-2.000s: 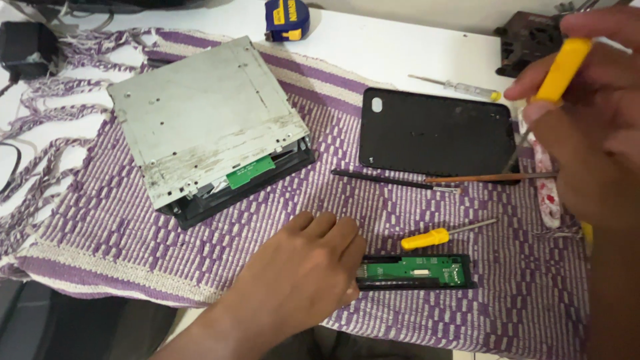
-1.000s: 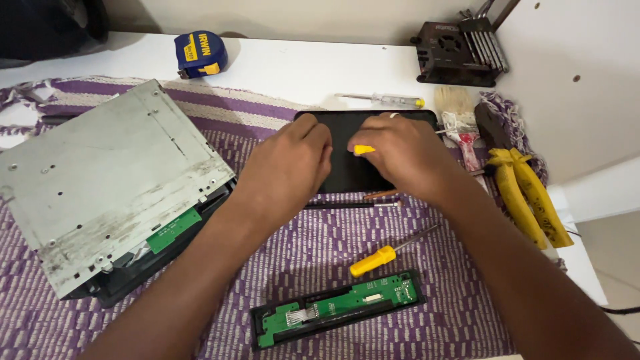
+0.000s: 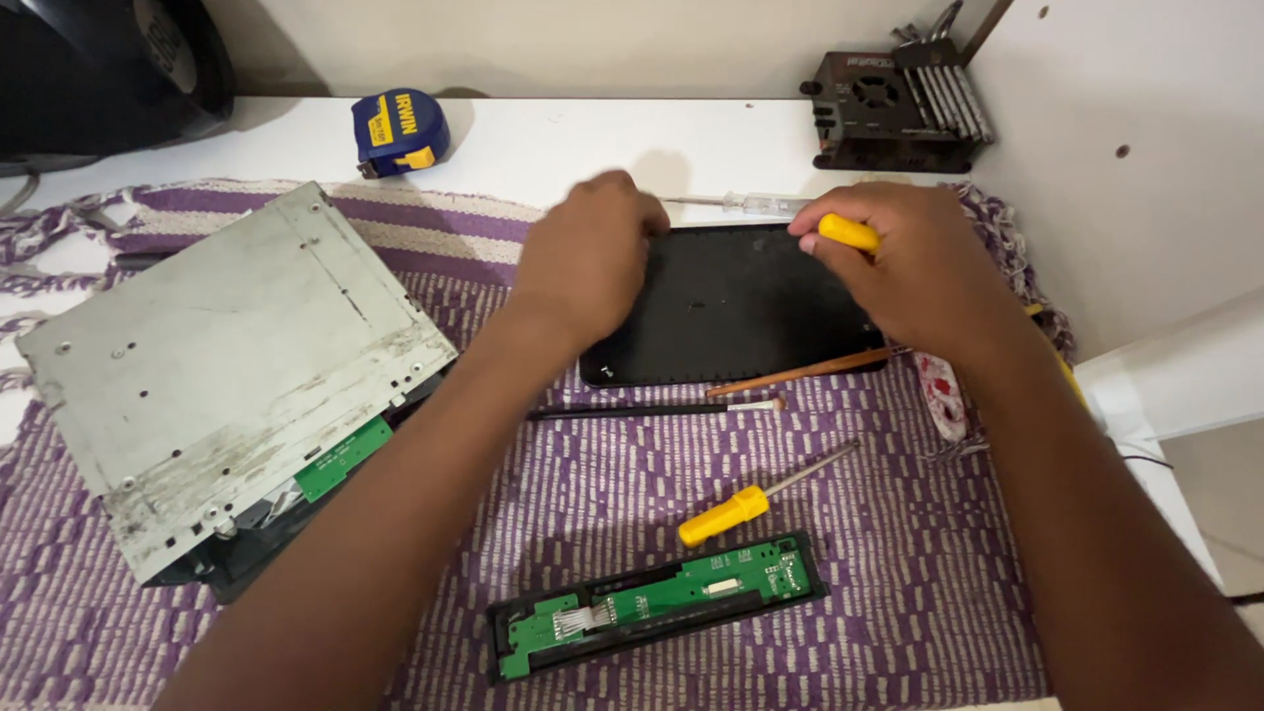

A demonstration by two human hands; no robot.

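Observation:
My left hand (image 3: 592,252) is at the upper left corner of a black plastic tray-like cover (image 3: 736,306), its fingertips mostly hidden. My right hand (image 3: 894,262) is over the cover's right end, closed around a yellow-handled tool (image 3: 849,233) whose far end is hidden. Small bits lie on the cover. Below it lie a thin brush with a black handle (image 3: 642,410) and a brown stick (image 3: 800,373). A yellow-handled screwdriver (image 3: 726,515) rests above a black front panel with a green circuit board (image 3: 671,597). At left sits a metal-cased car stereo unit (image 3: 237,365).
A blue tape measure (image 3: 400,131) and a clear-handled screwdriver (image 3: 765,203) lie near the back. A black box with a fan and metal bits (image 3: 889,109) stands by the side wall. A white and red handle (image 3: 941,395) lies under my right forearm. Purple woven cloth (image 3: 889,573) covers the white table.
My left hand has left the circuit-board panel, where it was two seconds ago, and reached the black cover. My right hand came down to the cover with the yellow tool. The hands have since moved apart.

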